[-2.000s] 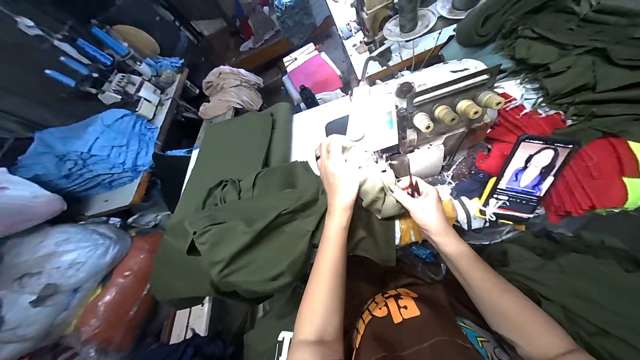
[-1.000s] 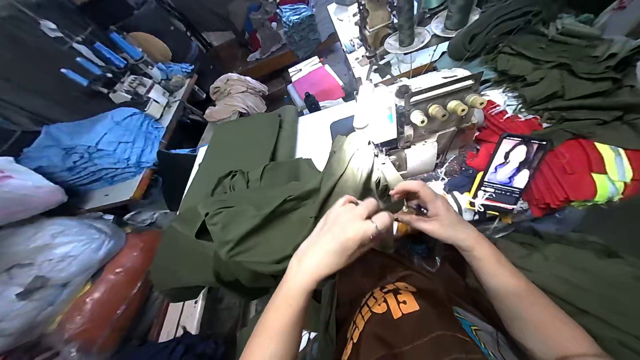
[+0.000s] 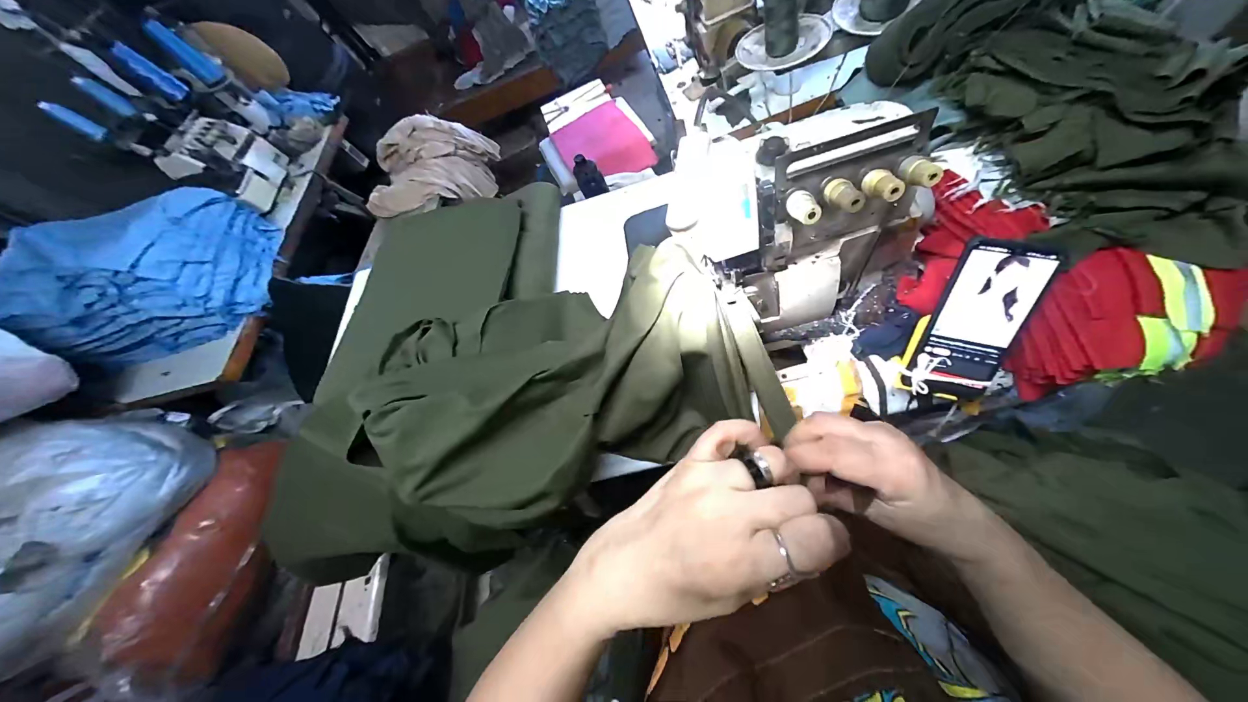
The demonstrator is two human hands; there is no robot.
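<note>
Olive green fabric [image 3: 487, 419] lies bunched over the white bed of an overlock sewing machine [image 3: 848, 214], whose lamp lights the cloth near the needle area. A narrow olive strip [image 3: 756, 356] runs from there down to my hands. My left hand [image 3: 721, 526], with rings on it, and my right hand [image 3: 877, 478] meet in front of the machine, fingertips pinched together at the strip's lower end. The fingers hide most of what they pinch.
A lit smartphone [image 3: 990, 312] leans by red fabric with reflective bands [image 3: 1102, 317]. Olive cloth [image 3: 1092, 127] is heaped at upper right. Blue fabric [image 3: 136, 273] and another machine [image 3: 224, 146] stand left, above plastic-wrapped bundles [image 3: 185, 575]. A small black bottle [image 3: 588, 175] stands behind the bed.
Both hands have moved from beside the needle area down toward my body and come together. The olive strip now shows stretched between the machine and my fingers.
</note>
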